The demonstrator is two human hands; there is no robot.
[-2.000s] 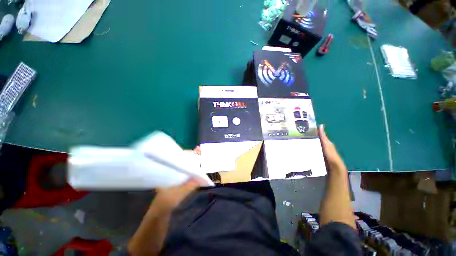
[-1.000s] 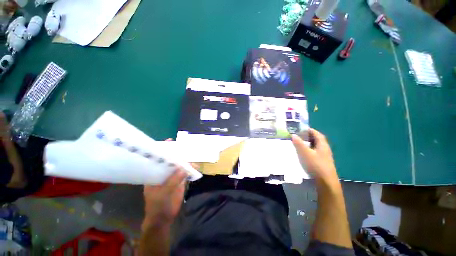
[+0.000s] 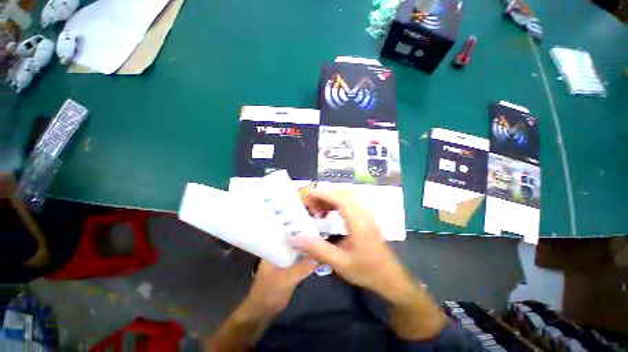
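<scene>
The white sticker sheet with a row of blue-grey marks is bent over the lower left of the upper box blank in the middle pile at the table edge. My left hand grips the sheet from below, its fingertips partly hidden. My right hand is at the sheet's right edge, thumb on the sheet and fingers curled beside it. No loose sticker can be made out. Another black and white box blank lies flat on the right.
A black made-up box, red tool and clear-wrapped white pack are at the far right. White paper sheets and a silvery bubble-wrapped strip lie left. A red stool and stacked blanks are below the table.
One box blank now lies apart on the right. My right hand has left the blank's lower right and come to the sticker sheet. The sheet has moved right, over the blank's white flap.
</scene>
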